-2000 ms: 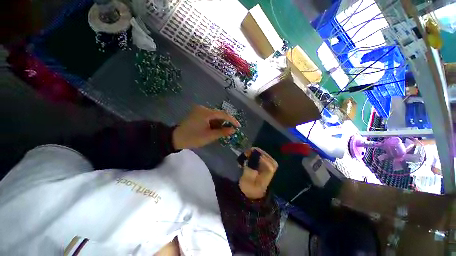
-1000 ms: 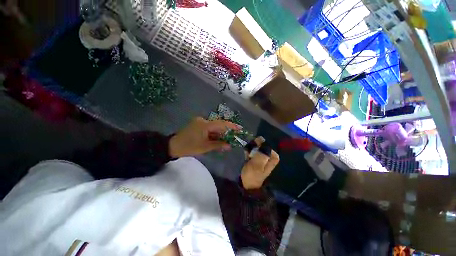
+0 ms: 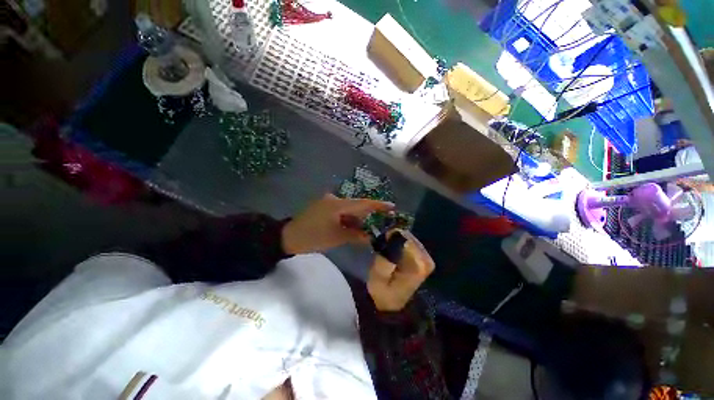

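My left hand [image 3: 327, 223] holds a small green circuit board [image 3: 389, 221] in its fingertips over the grey work mat [image 3: 313, 181]. My right hand [image 3: 401, 269] grips a dark handheld tool [image 3: 390, 245] whose narrow pale tip touches or nearly touches the board; exact contact is too blurred to tell. A small group of green and whitish boards [image 3: 365, 183] lies on the mat just beyond my left hand. A larger tangled green pile of wired boards [image 3: 254, 142] lies farther left.
A white perforated tray [image 3: 293, 74] with red-wired parts [image 3: 366, 105] lies behind the mat. An open cardboard box [image 3: 462, 152] stands behind my hands. A tape roll [image 3: 174, 74] with a clear bottle is at far left. A red bar [image 3: 487, 226] and pale boxy item [image 3: 532, 258] are right.
Two seconds ago my left hand was over the small board group and the hands were apart. Now it holds a board against the tool. The view has shifted slightly.
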